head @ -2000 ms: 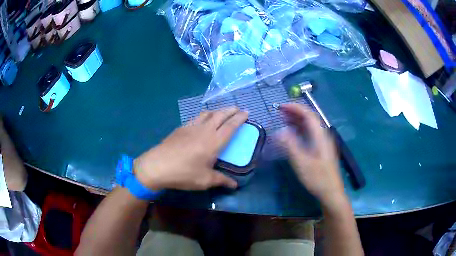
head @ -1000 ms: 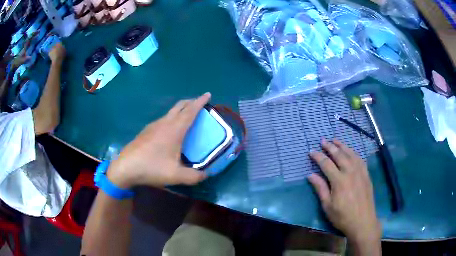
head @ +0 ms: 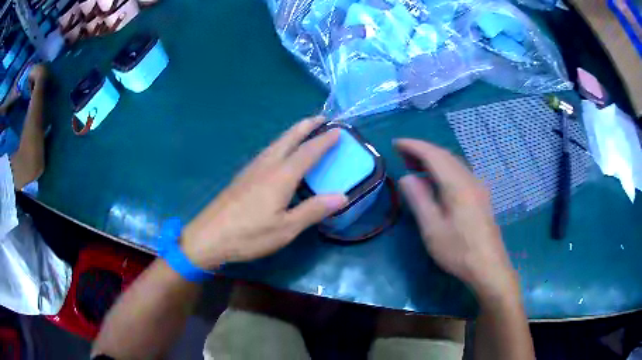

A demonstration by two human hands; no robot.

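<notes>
A light-blue box body (head: 355, 209) with a black rim stands on the green table in front of me. Its light-blue end panel (head: 343, 165) faces up inside the rim. A brown strap (head: 386, 221) loops out at its lower right side. My left hand (head: 264, 200) is around the body from the left, with thumb and fingers on the rim and panel. My right hand (head: 454, 211) is just right of the body, fingers apart, holding nothing. The strip sheet (head: 517, 151) lies flat to the right, behind the right hand.
A hammer (head: 562, 169) lies on the strip sheet, with a thin dark tool beside it. A plastic bag of blue panels (head: 415, 60) is at the back. White paper (head: 614, 144) and a small pink block (head: 590, 86) are at right. Two blue bodies (head: 144, 67) stand at upper left; another person's arm (head: 32, 133) is left.
The strip sheet and hammer now lie farther right of the body and at a new angle. My right hand has come off the sheet towards the body. My left hand stays on the body.
</notes>
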